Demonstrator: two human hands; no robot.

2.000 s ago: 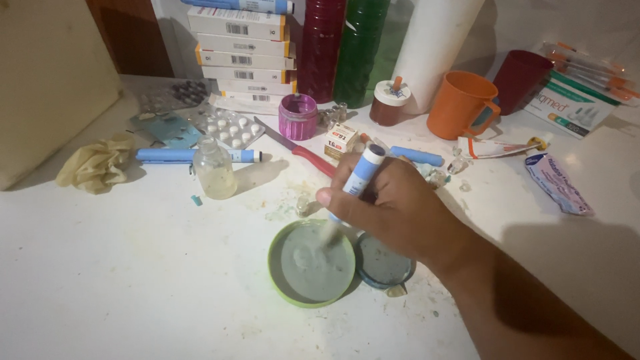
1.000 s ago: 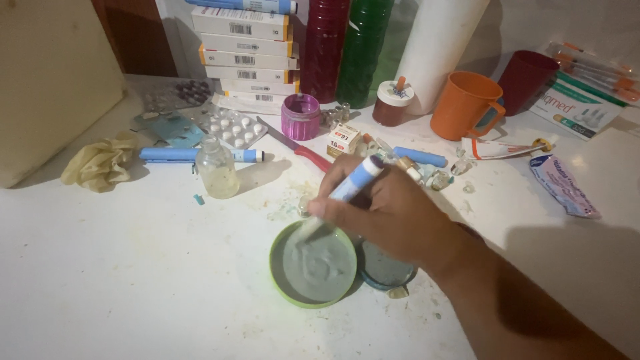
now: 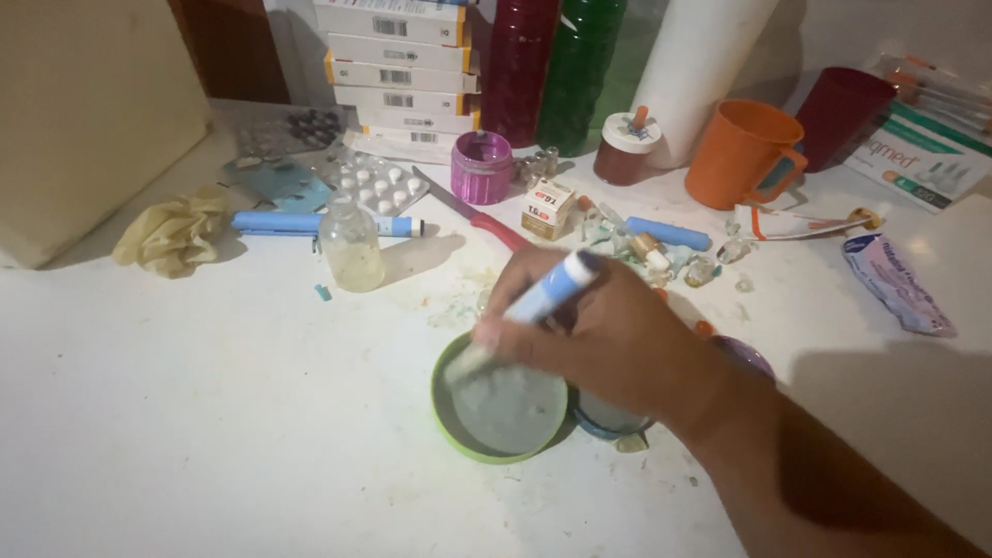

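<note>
My right hand (image 3: 597, 333) grips a blue-and-white pen-shaped tube (image 3: 549, 288), perhaps an injector pen, with its dark end up. Its blurred lower end is in the grey paste (image 3: 508, 411) inside a shallow round lid with a green rim (image 3: 500, 459). Just right of this, partly under my hand, lies a second lid with a dark blue rim (image 3: 601, 431), also holding grey material. A purple rim (image 3: 745, 355) shows behind my wrist. Beyond my fingers lies a knife with a red handle (image 3: 497, 229). My left hand is out of view.
A small glass bottle (image 3: 353, 252), a blue pen (image 3: 279, 223) and a crumpled glove-like piece (image 3: 174, 232) are at left. Behind stand stacked boxes (image 3: 403, 54), a pink jar (image 3: 481, 174), a lidded jar (image 3: 625, 155) and an orange mug (image 3: 740, 159). Small debris (image 3: 659, 252) lies beyond my hand.
The lower end of the held tube has shifted within the green-rimmed lid, now toward its left side. The marks in the grey paste look different. My right hand keeps its grip.
</note>
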